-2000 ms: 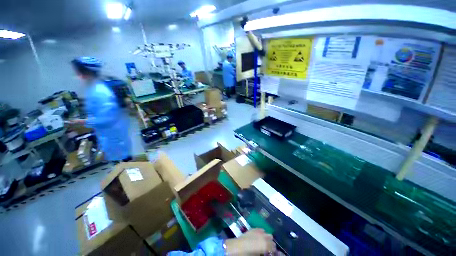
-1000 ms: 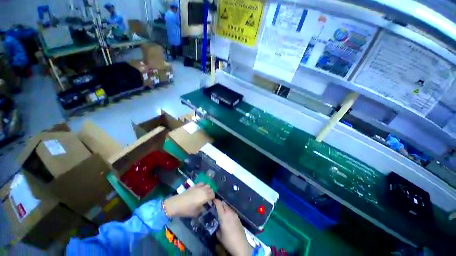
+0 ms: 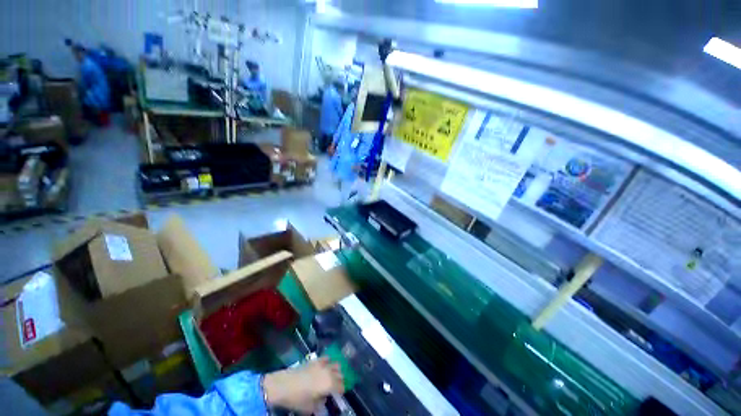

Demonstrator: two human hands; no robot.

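The grey and black bench machine (image 3: 382, 366) with its white top lies at the bottom centre, cut off by the lower edge. My left hand (image 3: 307, 385), bare with a blue sleeve, is on the machine's front near the green pad (image 3: 340, 367). Its fingertips are blurred, so I cannot tell if they hold anything. My right hand is out of the picture. An open cardboard carton (image 3: 213, 348) with a heap of red components (image 3: 248, 323) stands at the machine's left end. A dark chute reaches over the heap.
More brown cartons (image 3: 134, 313) stand at the left, and an open one (image 3: 272, 244) behind. A green shelf (image 3: 455, 296) with a black tray (image 3: 388, 219) runs along the right. Posters hang above it. Several people in blue are across the aisle.
The view has tilted up, so the machine sits lower in the picture. My right hand, on the machine a second ago, has left the picture. My left hand remains at the machine's front.
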